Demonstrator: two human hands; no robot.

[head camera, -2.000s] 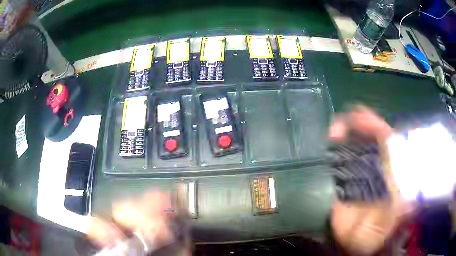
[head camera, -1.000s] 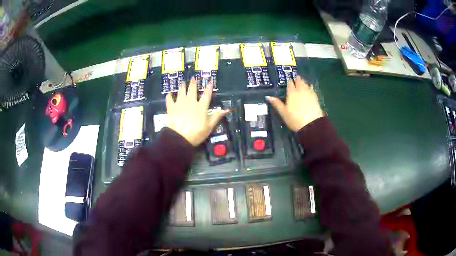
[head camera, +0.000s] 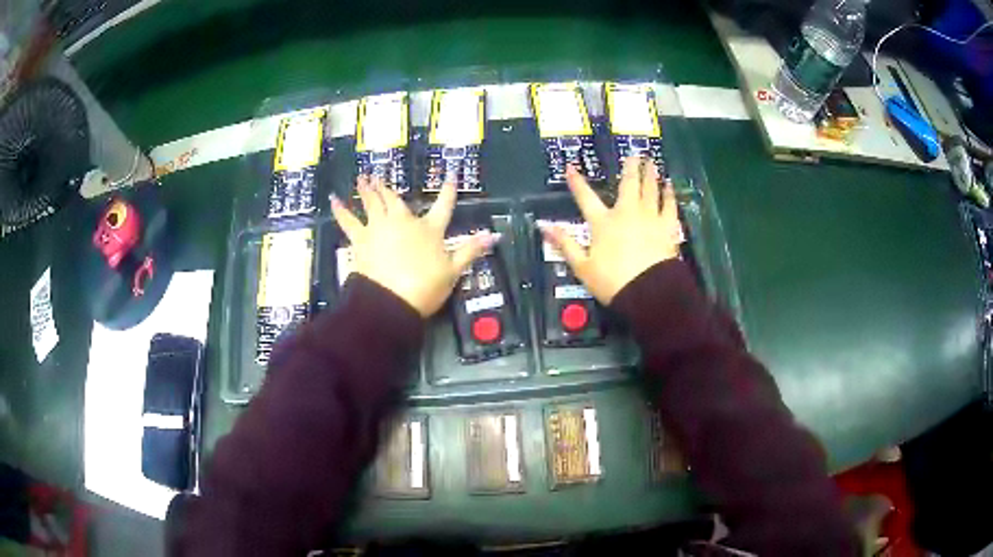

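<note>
The clear blister tray (head camera: 479,383) lies in front of me. Its back row holds several keypad phones (head camera: 457,125) face up with glaring white screens; one more lit phone (head camera: 285,272) is at front left. Two phones (head camera: 486,326) lie face down in the front row, red dots showing. My left hand (head camera: 405,248) is spread over the tray's left middle, fingers apart. My right hand (head camera: 618,234) is spread over the right part, fingertips at the back row's phones. My hands and sleeves hide some front pockets. Several batteries (head camera: 495,452) lie in a row at the near edge.
At left are a black fan (head camera: 44,147), a red figure (head camera: 118,234) on a dark base and a black smartphone (head camera: 172,408) on white paper. At back right, a water bottle (head camera: 822,60) and a blue-handled tool (head camera: 909,125) are on a pale board.
Since the earliest frame, both hands have come over the tray, and a face-down phone and more batteries show. Since one second ago, my right hand has moved left.
</note>
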